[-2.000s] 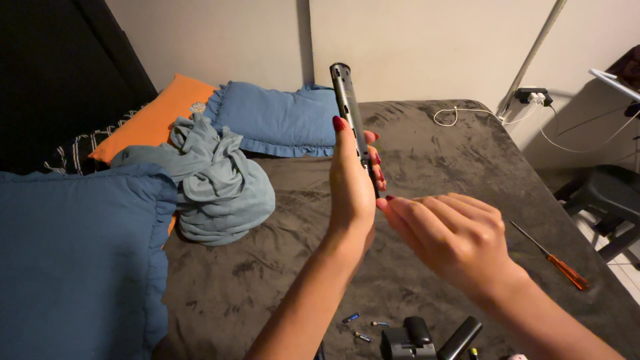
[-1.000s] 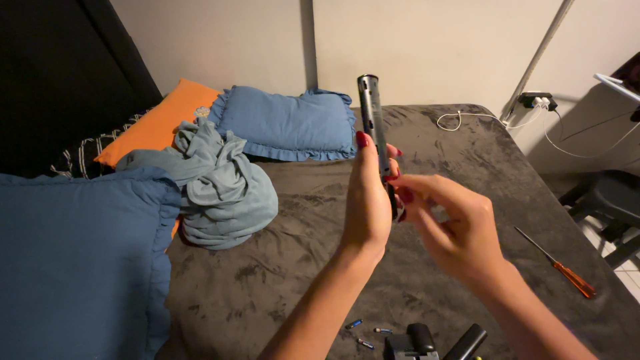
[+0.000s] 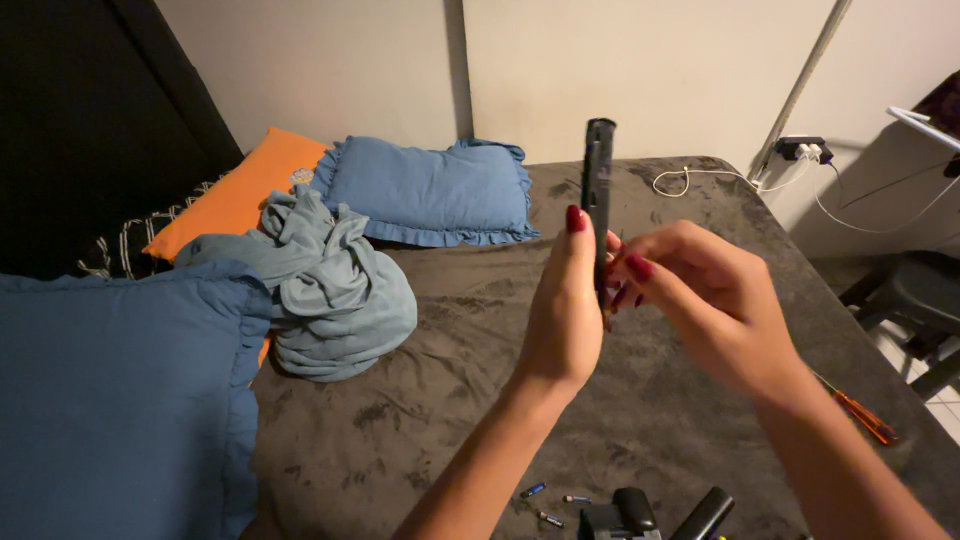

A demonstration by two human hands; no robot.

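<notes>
A long, narrow black part point(image 3: 598, 169), its kind unclear, stands nearly upright in my left hand point(image 3: 566, 315), whose thumb lies along its near side. My right hand point(image 3: 697, 300) is close against its right side, thumb and forefinger pinched near my left fingertips; whether something small is between them cannot be told. Several small batteries point(image 3: 534, 490) lie on the brown bed cover point(image 3: 420, 450) below my hands. Beside them, at the bottom edge, are a black device part point(image 3: 634, 510) and a black tube point(image 3: 703, 516), both cut off by the frame.
An orange-handled screwdriver point(image 3: 864, 417) lies at the bed's right side. Blue pillows point(image 3: 431, 187), an orange pillow point(image 3: 240, 195) and a crumpled grey-blue cloth point(image 3: 337, 300) fill the left. A white cable point(image 3: 720, 172) runs to a power strip point(image 3: 802, 148); a dark stool point(image 3: 911, 296) stands at right.
My left hand has moved right with the black part, which now stands more upright. My right hand has shifted up from the part's lower end, its fingers now near my left fingertips.
</notes>
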